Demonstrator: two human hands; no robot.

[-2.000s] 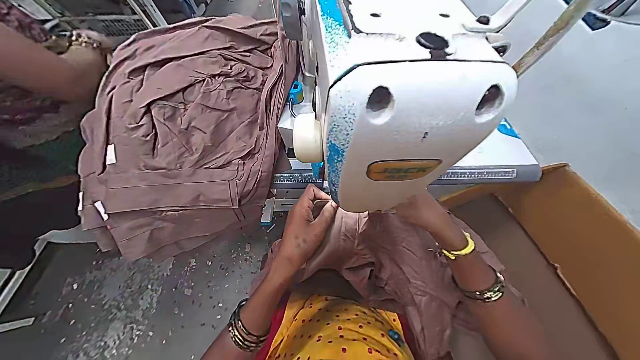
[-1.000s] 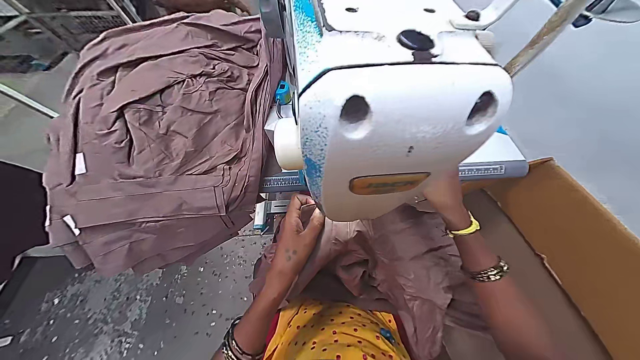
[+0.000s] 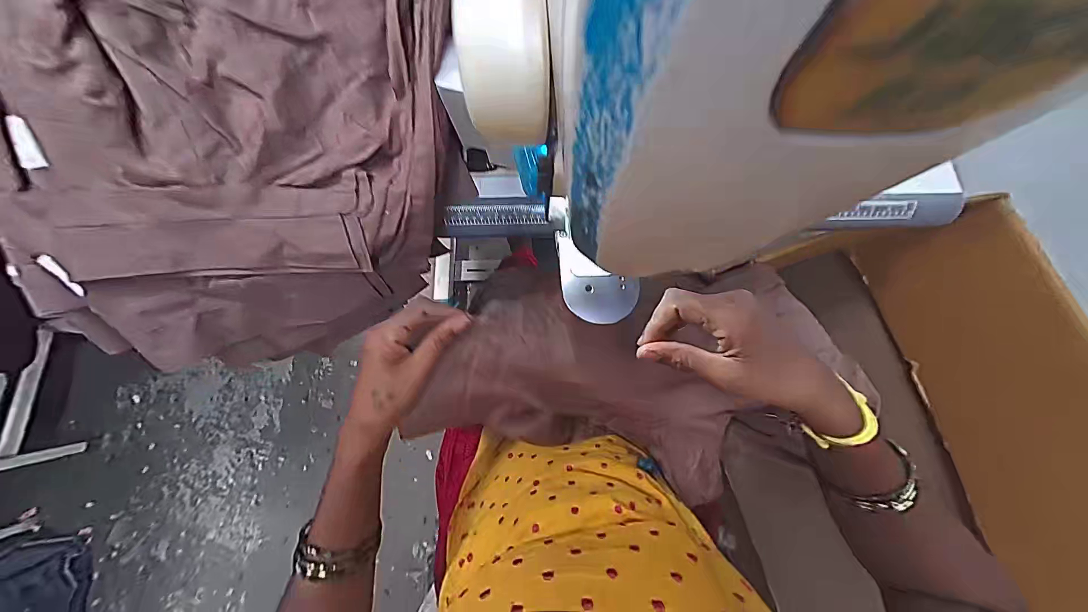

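Note:
The white and blue head of a sewing machine (image 3: pixel 705 161) fills the upper right. Below it, mauve-brown fabric (image 3: pixel 544 365) lies across the lap, partly blurred. My left hand (image 3: pixel 404 357) pinches the fabric's left edge between thumb and fingers, near the end of the scaled metal bar (image 3: pixel 497 216). At the right, my right hand (image 3: pixel 731 348) is over the same fabric, thumb and forefinger curled nearly together; whether cloth is between them cannot be told. A rounded metal plate (image 3: pixel 600 297) juts out between the hands. The needle area is hidden behind the machine head.
A thick stack of mauve-brown garments (image 3: pixel 229 170) with white tags hangs over the left side. An open cardboard box (image 3: pixel 986 340) stands at the right, beside my right arm. Grey floor (image 3: pixel 195 467) with scattered scraps shows at lower left.
My right hand, partly behind the machine head before, has come toward me into full view. The fabric has shifted between the hands. The view has moved much closer and lower.

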